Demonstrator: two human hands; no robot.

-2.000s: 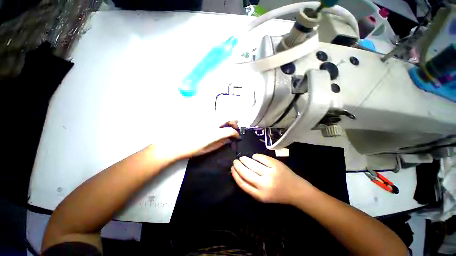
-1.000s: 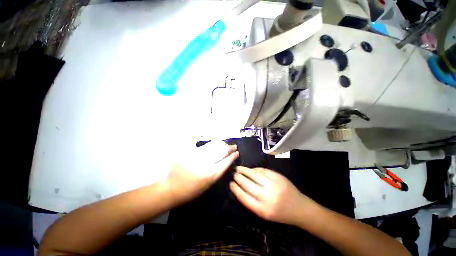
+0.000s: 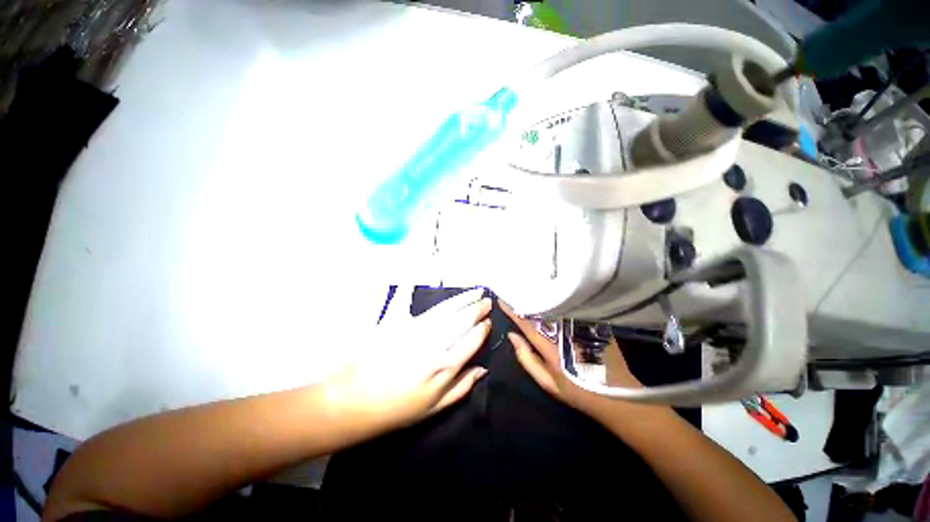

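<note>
The black garment panel (image 3: 489, 438) lies over the front of the table and hangs towards my lap. Its far corner shows beyond my fingers, left of the machine head. My left hand (image 3: 418, 362) lies flat on the cloth with its fingers spread, washed out by the lamp light. My right hand (image 3: 556, 357) is at the panel's right side, beside the presser foot area (image 3: 586, 352), its fingertips on the cloth near the left fingertips. Part of this hand is behind the machine's front guard. The needle cannot be made out.
The white sewing machine (image 3: 836, 255) fills the right side. The blue-teal lamp (image 3: 433, 168) is above the table (image 3: 184, 255), left of the head. Orange-red snips (image 3: 770, 416) lie right of the machine bed. Dark cloth (image 3: 51, 173) is at the left edge.
The view has shifted, so the machine appears lower and further right. The cloth and both hands have moved left of the needle area. My right hand has moved forward beside the machine head.
</note>
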